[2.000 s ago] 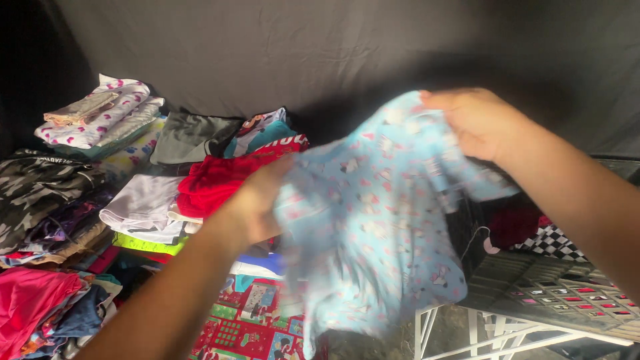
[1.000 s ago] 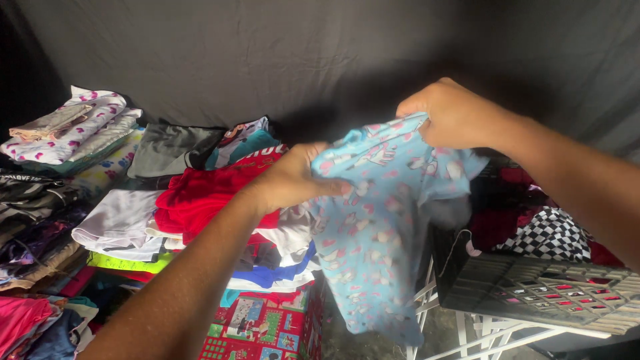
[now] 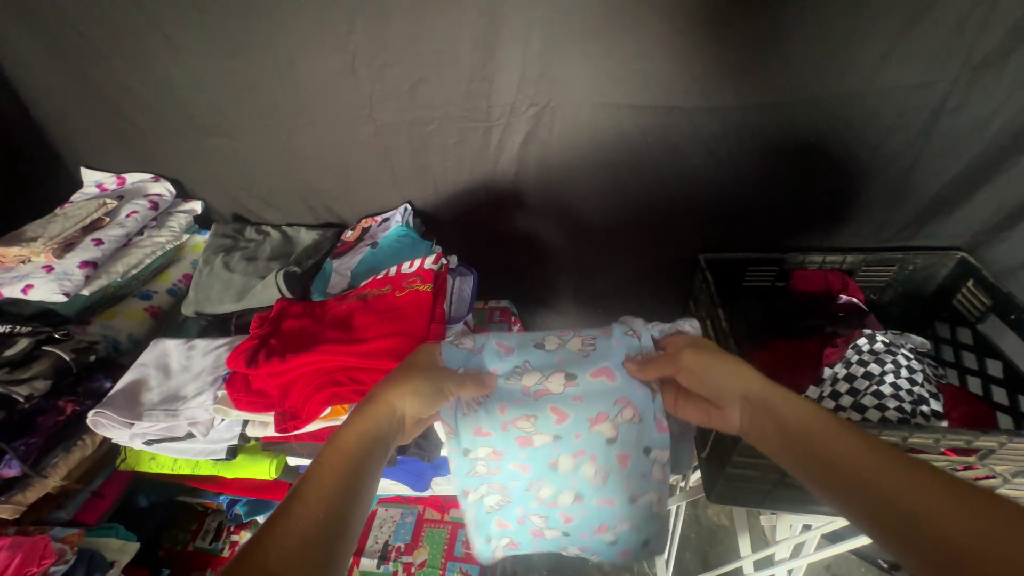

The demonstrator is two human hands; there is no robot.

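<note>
A light blue garment (image 3: 560, 448), printed with white unicorn-like figures and pink hearts, hangs between my two hands, folded into a rough rectangle. My left hand (image 3: 428, 392) grips its upper left edge, thumb on the front. My right hand (image 3: 692, 380) pinches its upper right edge, where some cloth bunches up behind. Left of the garment lies a folded red garment (image 3: 344, 344) with lettering, on a stack of clothes. The fingers behind the cloth are partly hidden.
Folded clothes fill the left side, among them a grey garment (image 3: 256, 264), a white one (image 3: 172, 388) and a heart-print cloth (image 3: 120, 224). At right, a black plastic crate (image 3: 808, 472) holds a checkered garment (image 3: 880, 376) above white metal legs (image 3: 792, 544). A dark cloth backdrop (image 3: 480, 104) hangs behind.
The blue garment, loose and hanging unevenly before, is now a flatter, squarer shape held out between both hands. Both hands have moved lower in the view.
</note>
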